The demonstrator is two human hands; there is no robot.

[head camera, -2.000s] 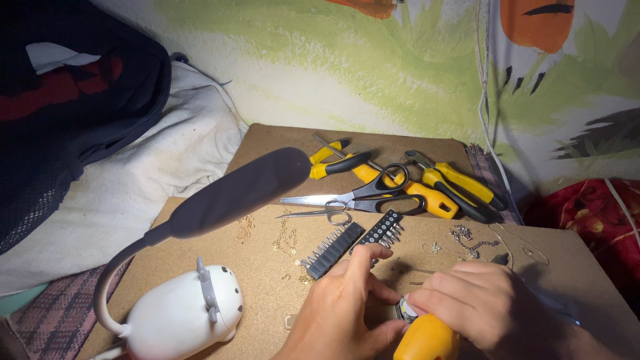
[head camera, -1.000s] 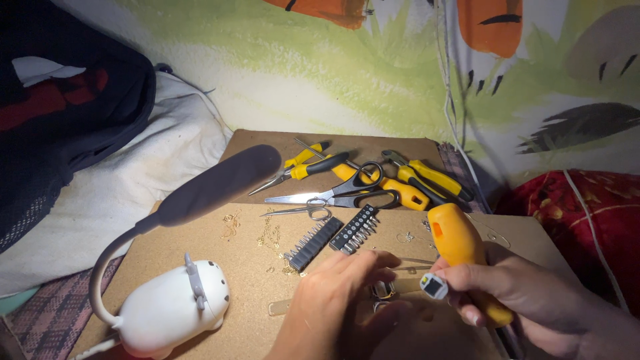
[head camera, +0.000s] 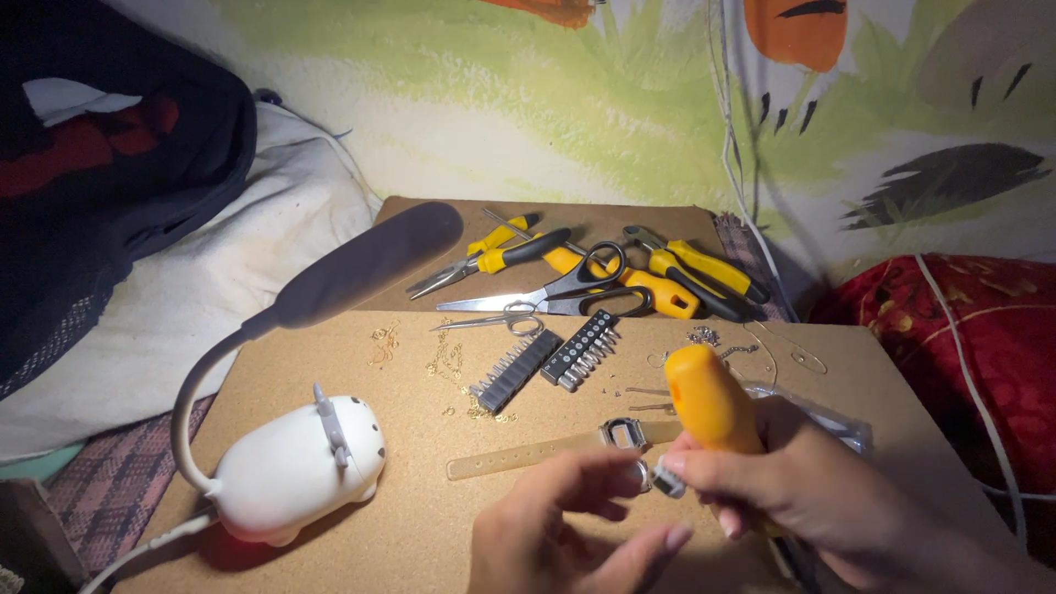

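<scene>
My right hand (head camera: 767, 478) grips a screwdriver with a yellow handle (head camera: 709, 400), and its thumb and fingers also pinch a small watch module (head camera: 667, 480). My left hand (head camera: 569, 524), fingers spread and holding nothing, is just left of the module. Beyond my left hand lies a watch case (head camera: 622, 434) on a translucent strap (head camera: 528, 456). A round metal part (head camera: 642, 476) shows partly behind the left fingertips. Tweezers tips (head camera: 652, 399) show left of the yellow handle.
Black bit holders (head camera: 520, 371), small scissors (head camera: 520, 319), large scissors (head camera: 569, 289), needle-nose pliers (head camera: 487, 260) and cutters (head camera: 701, 268) lie farther back on the corkboard (head camera: 396, 445). A white lamp (head camera: 289, 470) stands left. Fine chains (head camera: 445, 355) and small screws (head camera: 703, 335) lie about.
My hands were together at first. My right hand has moved right with the module and screwdriver, and my left hand has come away from the watch case, leaving it and the strap in view.
</scene>
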